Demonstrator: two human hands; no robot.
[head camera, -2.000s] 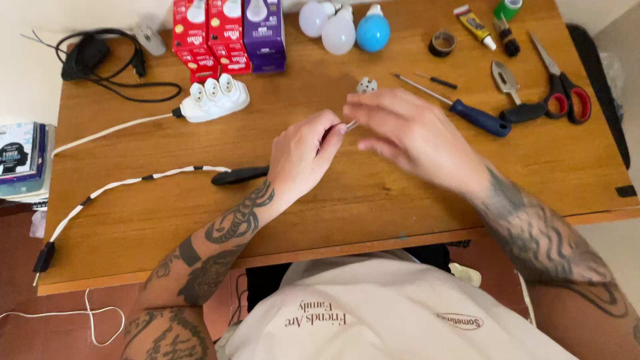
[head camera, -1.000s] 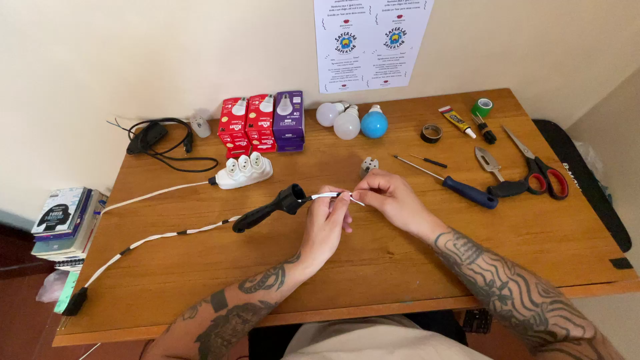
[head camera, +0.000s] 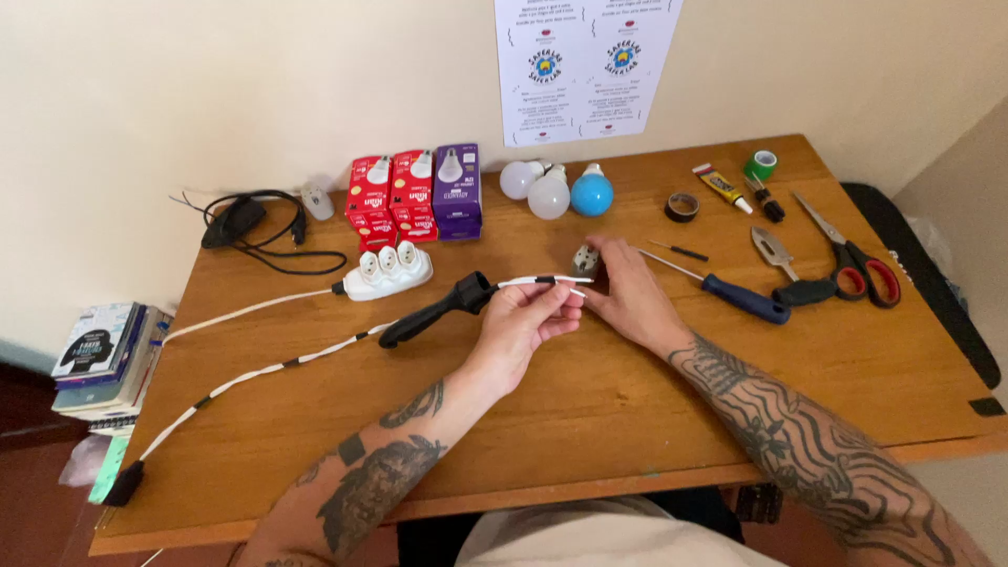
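My left hand (head camera: 529, 327) pinches the end of a white twisted cable (head camera: 520, 281) banded with black tape, its two wire ends pointing right. The cable comes out of a black handle with a round socket end (head camera: 441, 309), which rests on the table left of that hand. From the handle's other end the cable runs down left to a black plug (head camera: 124, 483). My right hand (head camera: 630, 303) is around a small grey round piece with holes (head camera: 585, 260), possibly a lamp socket core; its fingertips touch the piece's right side, and their exact grip is partly hidden.
Behind are bulb boxes (head camera: 413, 197), loose bulbs (head camera: 549, 197), a white power strip (head camera: 390, 273) and a black cord (head camera: 236, 224). On the right lie black tape (head camera: 681, 207), glue (head camera: 722, 188), a blue-handled screwdriver (head camera: 744, 299), a trowel-like blade tool (head camera: 803, 291) and scissors (head camera: 852, 252).
My right hand has left the wire ends and moved to the grey piece behind. My left hand still holds the cable. The view has shifted.
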